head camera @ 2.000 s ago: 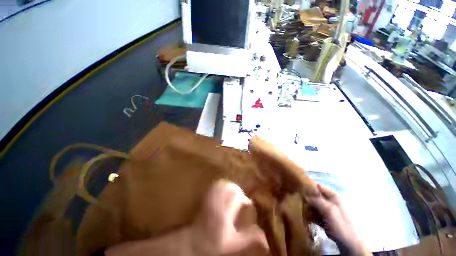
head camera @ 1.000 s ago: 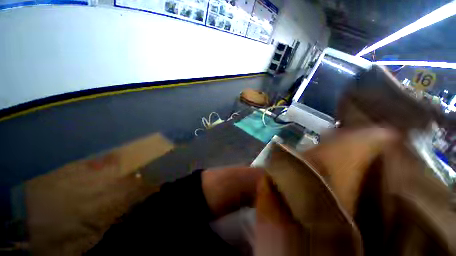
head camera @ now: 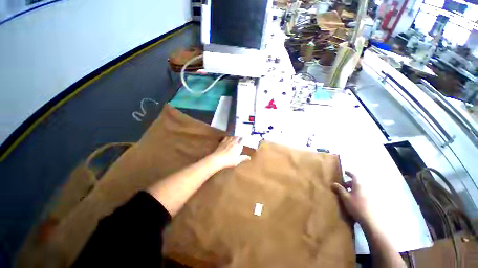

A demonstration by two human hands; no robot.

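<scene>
A brown bag body panel (head camera: 293, 209) lies spread over the front of the machine table, with a small white label (head camera: 258, 209) on it. More brown material extends left, with a tan handle loop (head camera: 107, 149). My left hand (head camera: 230, 153) lies flat on the panel just in front of the needle area, fingers forward. My right hand (head camera: 354, 198) is at the panel's right edge, fingers curved, the thumb against the material; whether it pinches the edge is unclear. The white sewing machine head (head camera: 271, 104) with a red logo stands beyond.
A black screen (head camera: 237, 23) on a white casing stands behind, with a white hose (head camera: 196, 90) over a teal cloth (head camera: 202, 94). A small dark item (head camera: 323, 151) lies beyond the panel. Brown bags (head camera: 445, 230) with looped handles are at far right.
The view has swung back from the left wall to the machine. The bunched, raised brown material now lies spread out, with my left hand flat on it and my right hand at its right edge.
</scene>
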